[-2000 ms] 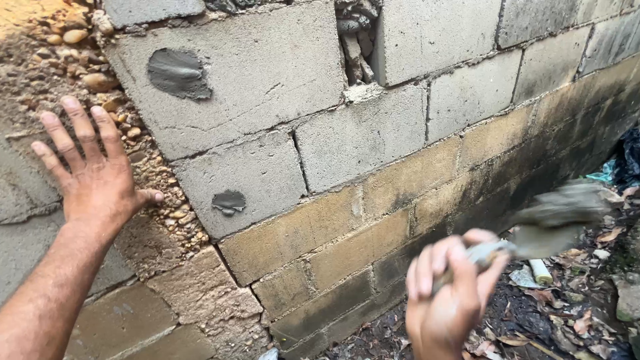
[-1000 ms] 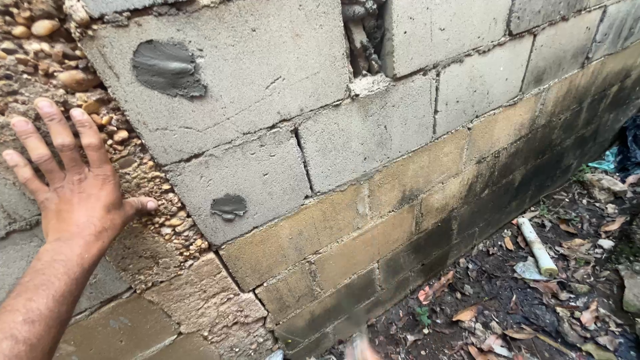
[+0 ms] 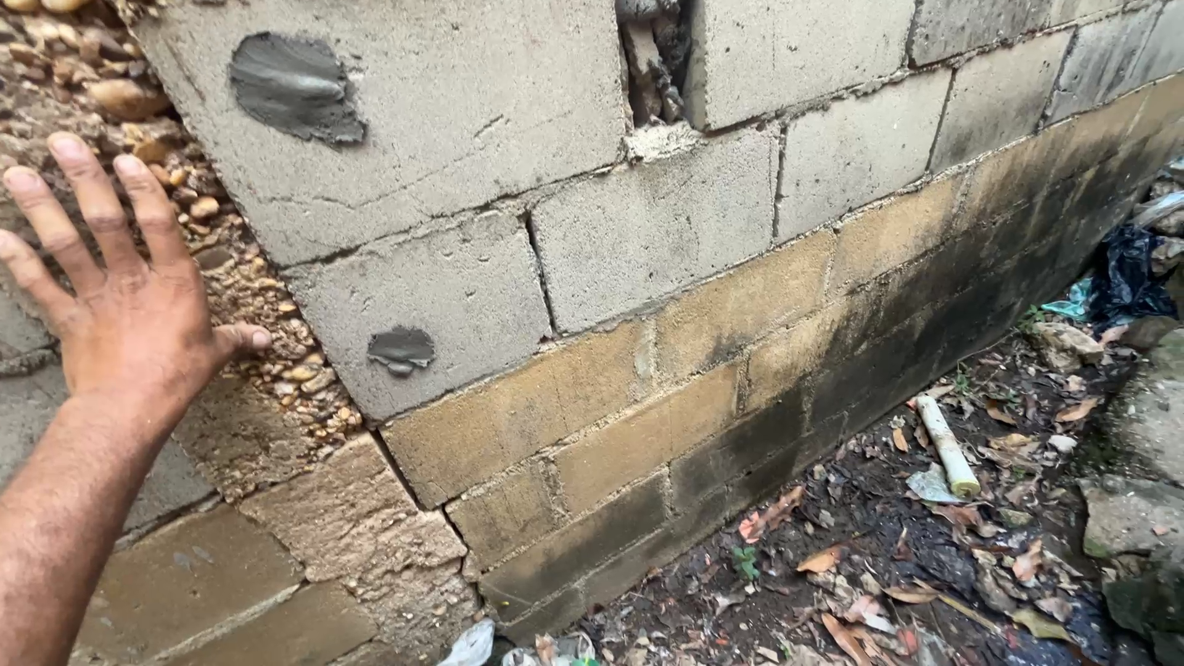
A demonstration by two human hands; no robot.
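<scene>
My left hand (image 3: 134,314) is spread against the rough pebbly concrete column (image 3: 277,365) at the left, holding nothing. To its right stands a wall of concrete blocks (image 3: 647,217). A large dab of wet grey mortar (image 3: 296,88) sticks to an upper block, and a smaller mortar dab (image 3: 401,350) sits on the block below. A narrow hole (image 3: 655,65) with rough grey stuff inside opens in the upper course. My right hand is out of the frame.
Along the wall's foot runs damp ground (image 3: 814,592) with fallen leaves. A pale tube (image 3: 947,446) lies there, with a dark plastic bag (image 3: 1130,277) farther back. Large stones (image 3: 1142,499) border the right side. Crumpled clear plastic (image 3: 472,645) lies at the bottom.
My right hand, which held a mortar-laden trowel at the lower right two seconds ago, has gone out of view. My left hand stays on the column, and both mortar dabs look the same.
</scene>
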